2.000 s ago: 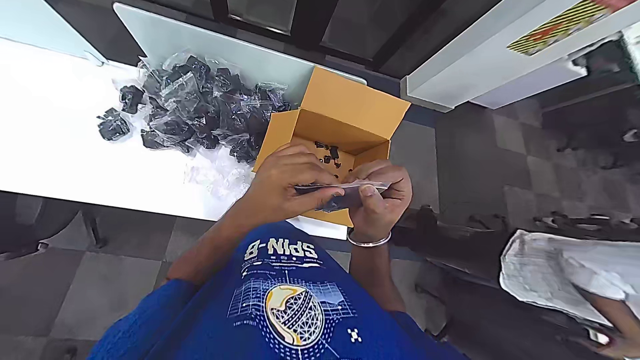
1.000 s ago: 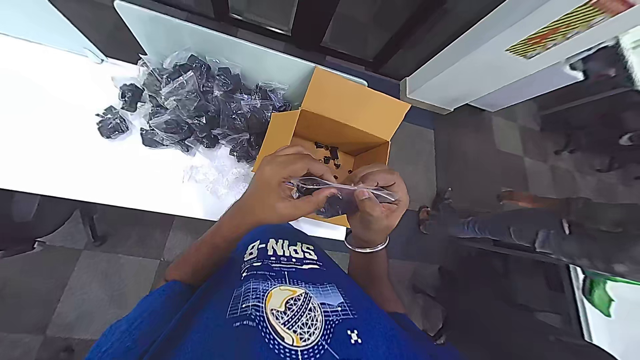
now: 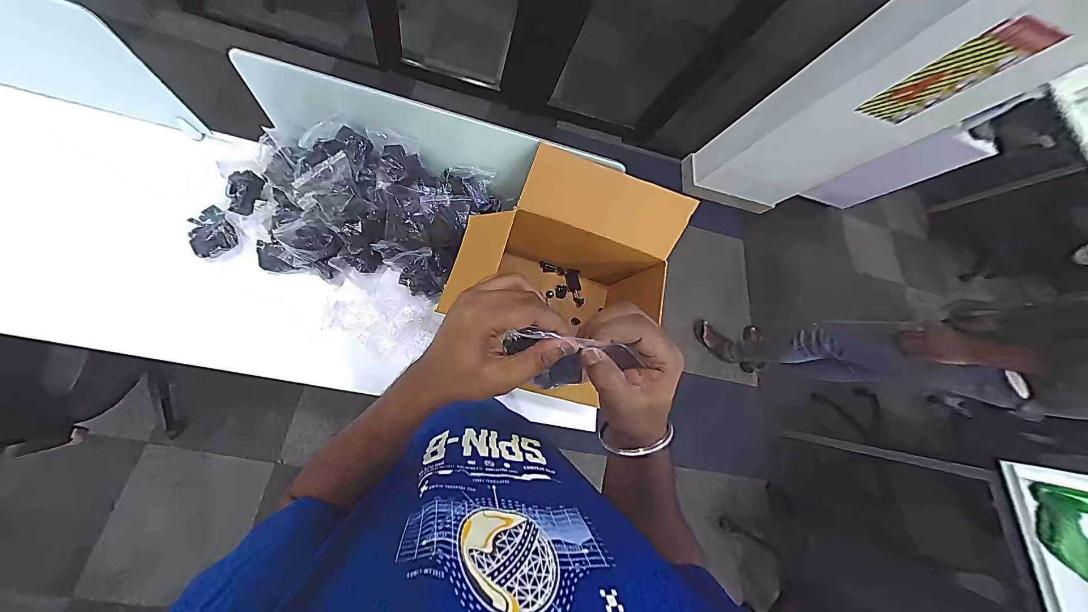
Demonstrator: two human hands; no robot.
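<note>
My left hand [image 3: 501,340] and my right hand [image 3: 633,365] pinch the top edge of a clear plastic bag [image 3: 561,370] with dark contents, held over the near side of an open cardboard box [image 3: 608,212]. The fingertips of both hands nearly meet at the middle of the bag's edge. Several small black parts [image 3: 574,280] lie on the box floor. To the left of the box is a heap of clear bags with black items [image 3: 340,204]. Nearer to me, a pile of clear empty-looking plastic bags [image 3: 382,319] lies by the box.
The white table [image 3: 102,255] runs to the left, with a pale partition panel [image 3: 408,110] behind the heap. On the right, a person's legs [image 3: 841,344] and sandalled feet show on the tiled floor. A white cabinet or wall [image 3: 790,110] stands at the upper right.
Both hands stay over the box at the bag's edge; the bag's top looks more spread than two seconds ago. At the right, a person with white cloth has gone from view, and another person's legs have appeared.
</note>
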